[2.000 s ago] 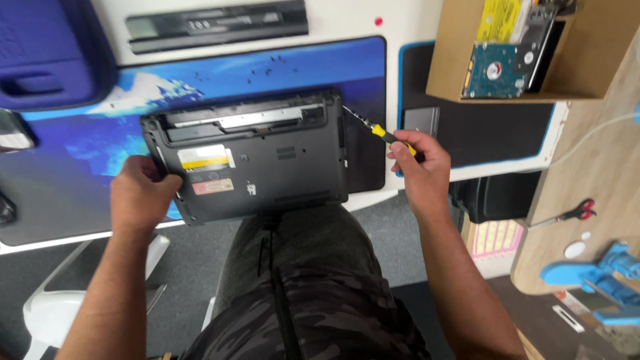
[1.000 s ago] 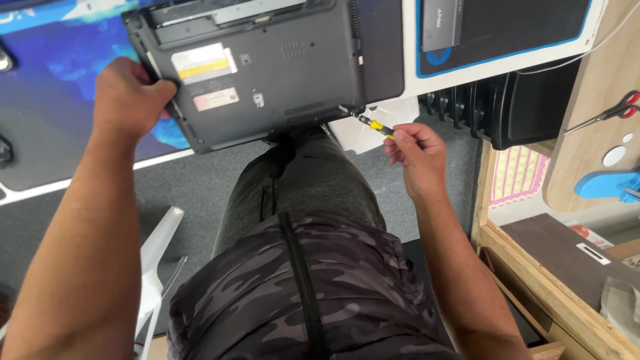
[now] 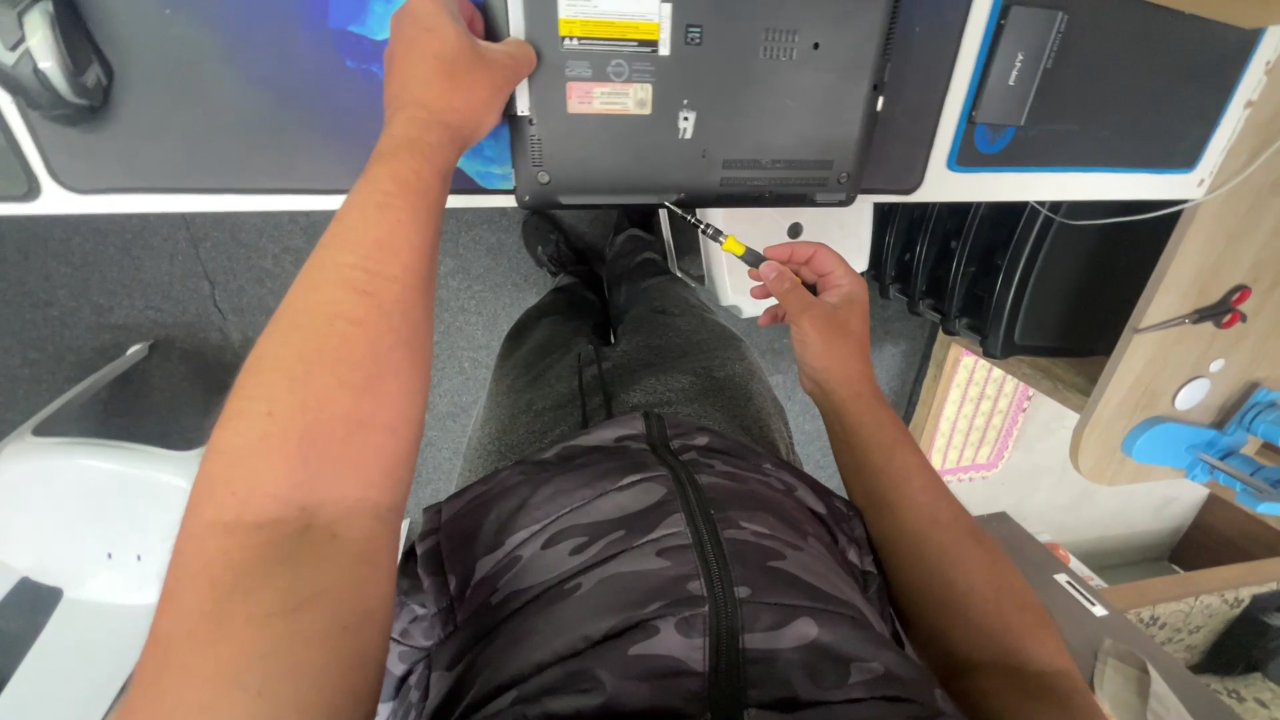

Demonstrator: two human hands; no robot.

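A black laptop (image 3: 760, 120) lies underside up at the table's front edge, its far part cut off by the top of the view. My left hand (image 3: 450, 70) grips its left side, the thumb over the edge. In my right hand (image 3: 815, 300) is a precision screwdriver (image 3: 735, 246) with a black and yellow handle, held between thumb and fingers. Its tip points up and left, at the laptop's front edge near the middle. Whether the tip touches the laptop, I cannot tell. Labels and vent slots show on the laptop's base.
A PNY drive (image 3: 1018, 65) rests on a blue-edged black mat (image 3: 1120, 110) at the right. A computer mouse (image 3: 55, 60) is at the far left. Red-handled scissors (image 3: 1215, 310) lie on a wooden surface. Below the table stand a white chair (image 3: 90, 520) and black trays (image 3: 1060, 270).
The screwdriver tip has gone from the laptop's upper right corner to its front right part, then left along the front edge. My left hand stays on the left side. The view has tilted down.
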